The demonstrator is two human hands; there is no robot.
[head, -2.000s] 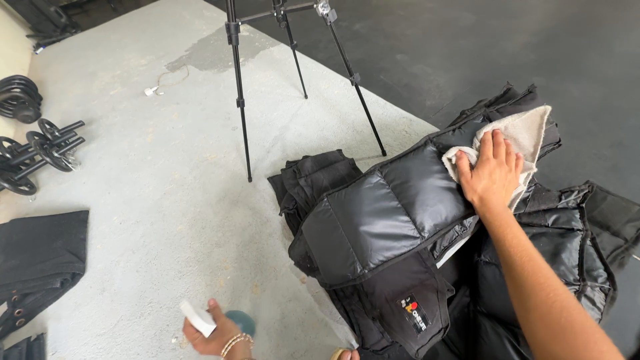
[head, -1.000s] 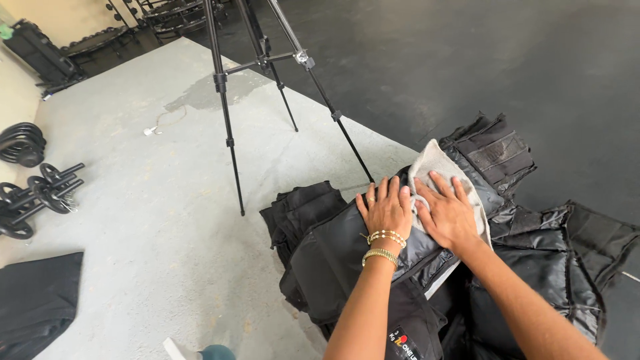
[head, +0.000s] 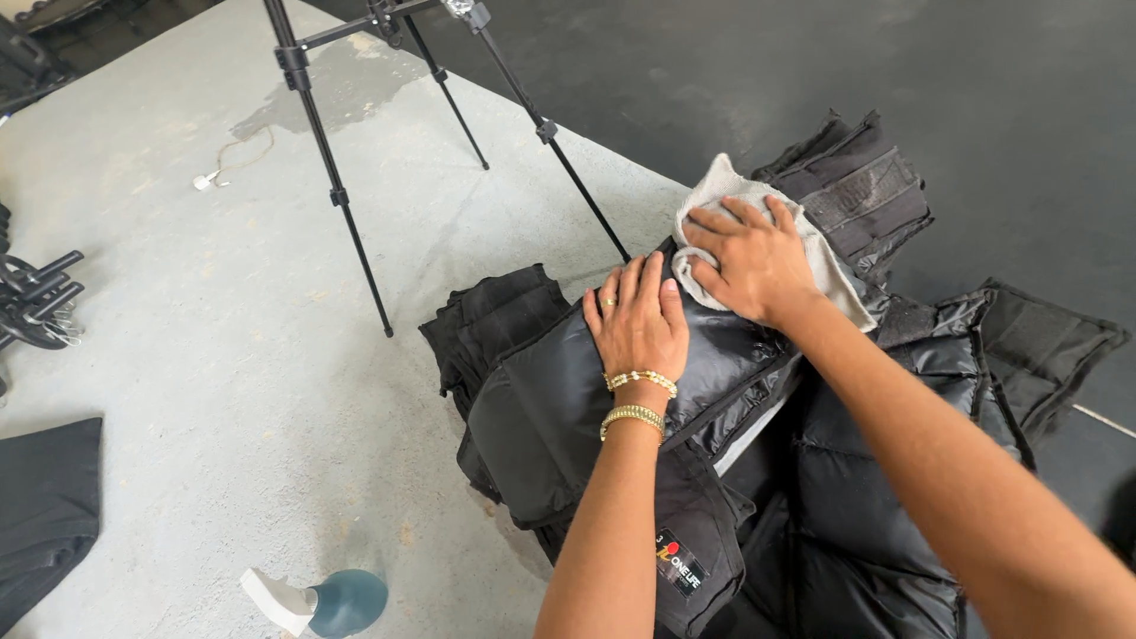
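A black quilted padded vest (head: 550,417), likely weighted, lies over more black padded gear on the floor. My right hand (head: 750,257) presses a light grey cloth (head: 830,266) onto its upper end, fingers spread over the fabric. Beside it, my left hand (head: 641,319) rests flat on the vest's shiny surface, holding nothing, with a ring and gold bracelets on. A black strap panel with a hook-and-loop strip (head: 861,191) sticks out past the cloth. A second quilted black vest (head: 887,444) lies to the right, partly under my right forearm.
A black tripod (head: 324,151) stands behind the vests. At the lower left are a spray bottle with a white head (head: 351,603) and a folded black cloth item (head: 49,515). Metal weight equipment (head: 40,297) sits at the left edge. A white plug with a cord (head: 204,182) lies on the grey floor.
My left hand, empty now, was low near the spray bottle two seconds ago and has moved onto the vest. My right hand has stayed on the cloth.
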